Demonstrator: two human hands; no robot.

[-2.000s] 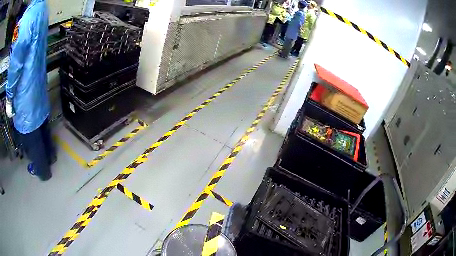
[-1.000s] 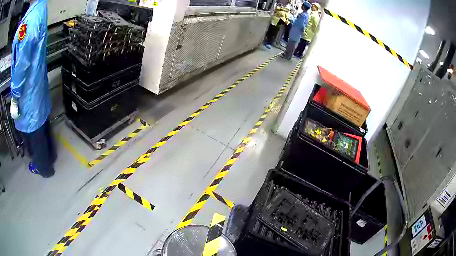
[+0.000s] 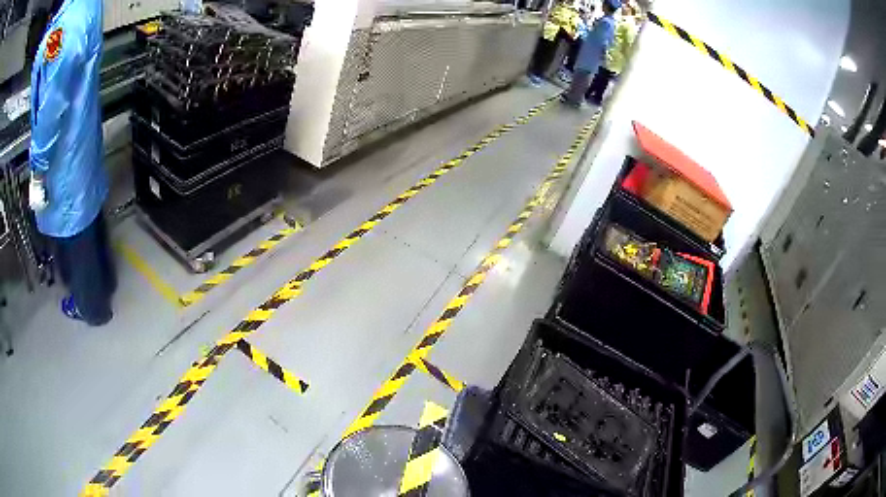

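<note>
Neither of my hands is in the picture. Nearest in front of me, at the bottom right, a black turnover bin [image 3: 529, 335] holds black carriers. One flat black carrier [image 3: 588, 417] lies tilted on top, with rows of others standing around it. A round grey stool [image 3: 374, 471] with black-yellow tape across its seat stands left of the bin, cut off by the bottom edge. Behind the bin, another black bin [image 3: 622, 301] holds loose circuit boards [image 3: 636, 250] with a red lining.
A cardboard box [image 3: 685, 204] under a red sheet [image 3: 680, 160] tops the rear bin. A curved metal handle [image 3: 782, 388] stands at right. Across the taped aisle [image 3: 427, 233], black bins with stacked carriers [image 3: 219, 63] sit on a dolly beside a person [image 3: 73, 146] in blue. More people stand far back.
The view has shifted slightly, so the aisle, the left stack and the bins sit a little further right and higher. The person at left has shifted slightly in the picture.
</note>
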